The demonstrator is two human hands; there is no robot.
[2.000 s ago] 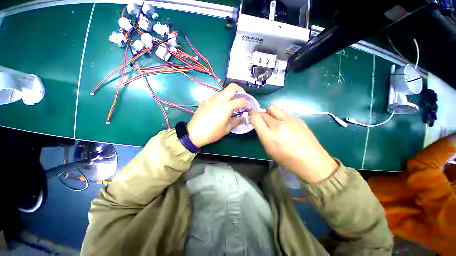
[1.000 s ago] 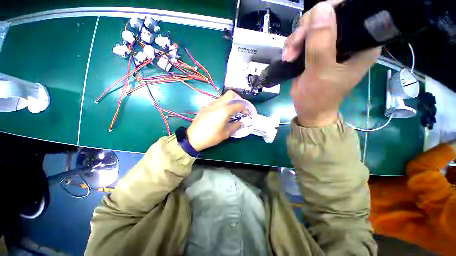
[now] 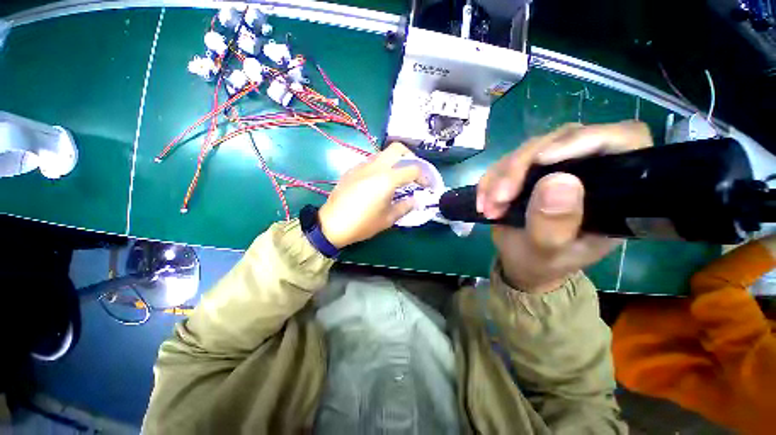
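Observation:
A white round housing (image 3: 430, 180) lies on the green bench in front of me, its short arm partly hidden under the screwdriver tip. My left hand (image 3: 368, 197) holds the housing, with fingertips inside its cup. My right hand (image 3: 553, 200) is closed around the black electric screwdriver (image 3: 655, 189), slightly blurred. The screwdriver lies nearly level, with its tip at the housing's right side. A screw cannot be made out.
The grey-white screw feeder (image 3: 455, 72) stands just beyond the housing. Wired components (image 3: 251, 72) with red-orange leads (image 3: 255, 119) lie left of it. Another white housing (image 3: 38, 149) is at the far left. An orange sleeve (image 3: 706, 331) of a person is at the right.
My right hand left the housing, took the screwdriver, brought its tip to the feeder, then swung it down to the housing. My left hand stayed on the housing.

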